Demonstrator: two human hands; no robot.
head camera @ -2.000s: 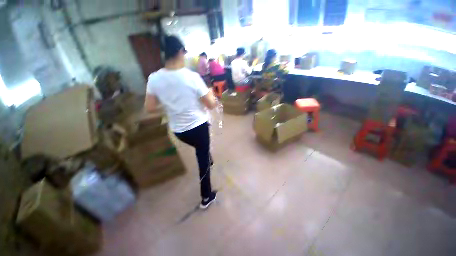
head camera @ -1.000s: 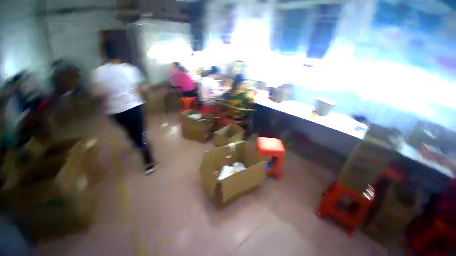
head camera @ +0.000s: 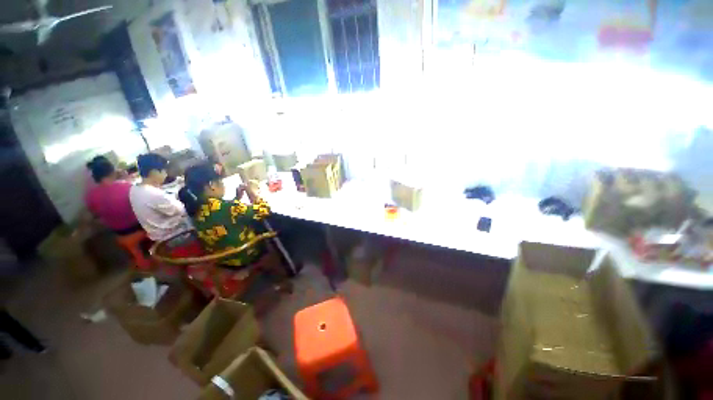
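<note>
Neither of my hands is in the picture. Nearest in front of me, a large open master carton point(head camera: 569, 312) stands at the lower right by the table, its flaps up and its inside showing no boxes that I can make out. A red-orange plastic stool point(head camera: 325, 334) stands on the floor at the lower middle. Left of it, an open brown carton point(head camera: 254, 378) is cut off by the bottom edge. A small brown inner carton point(head camera: 406, 194) sits on the long white table point(head camera: 446, 229), with a smartphone point(head camera: 485, 224) to its right.
Three people sit along the table at the left, one in a green-and-yellow patterned top point(head camera: 227, 223). More open cartons point(head camera: 215, 337) stand on the floor behind them. Black straps point(head camera: 557, 207) and a blurred brown pile point(head camera: 637, 201) lie on the table at the right. A leg shows at the left edge.
My view has swung right and come closer to the table. The walking person in white has moved left, leaving only a leg in view. The stool and large carton appear nearer.
</note>
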